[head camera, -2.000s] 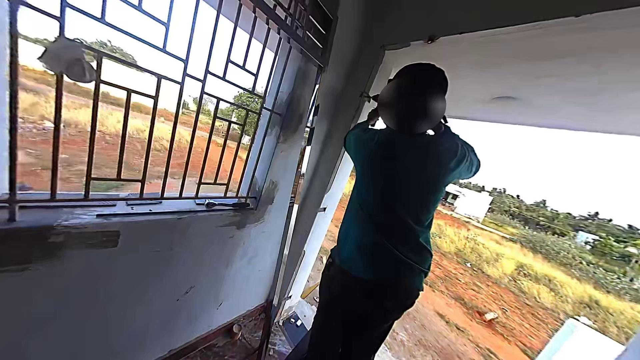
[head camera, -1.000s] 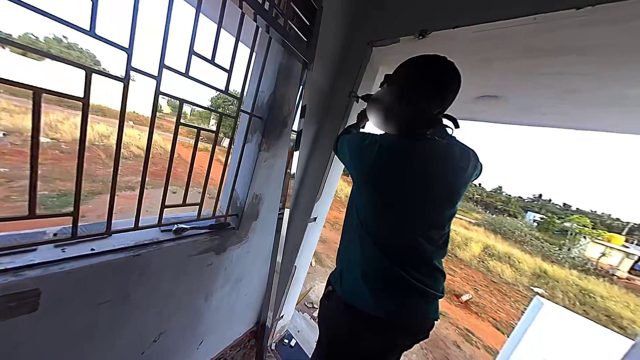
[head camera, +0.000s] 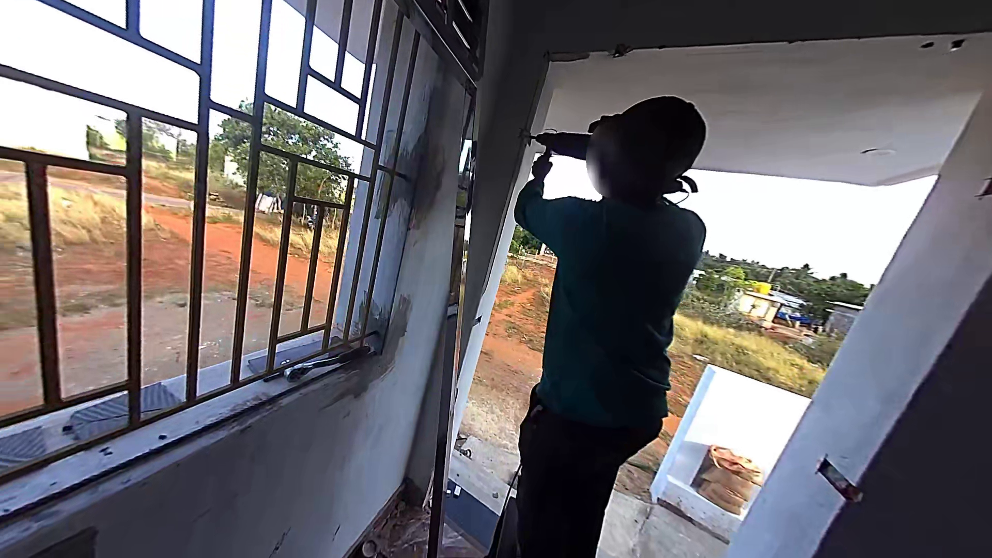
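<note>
Neither of my hands is in the head view. A co-worker in a dark green top (head camera: 620, 310) stands in the doorway, back mostly to me, with both arms raised. A dark power drill (head camera: 564, 145) is held at head height, its tip at the left side of the door opening (head camera: 508, 201); whether it touches the wall cannot be told. One raised hand (head camera: 542, 167) is just below the tool. The other hand is hidden by the head.
A metal window grille (head camera: 205, 232) fills the left side. A dark-handled hand tool (head camera: 329, 362) lies on the window sill (head camera: 225, 418). A narrow upright frame (head camera: 446, 387) stands beside the doorway. Debris (head camera: 395, 535) lies at the wall's foot. A sack (head camera: 728, 477) sits outside by a low white wall.
The co-worker's head and upper body have turned leftward, and the tool at the door's edge now shows clearly. The view has shifted, showing more of the right door side.
</note>
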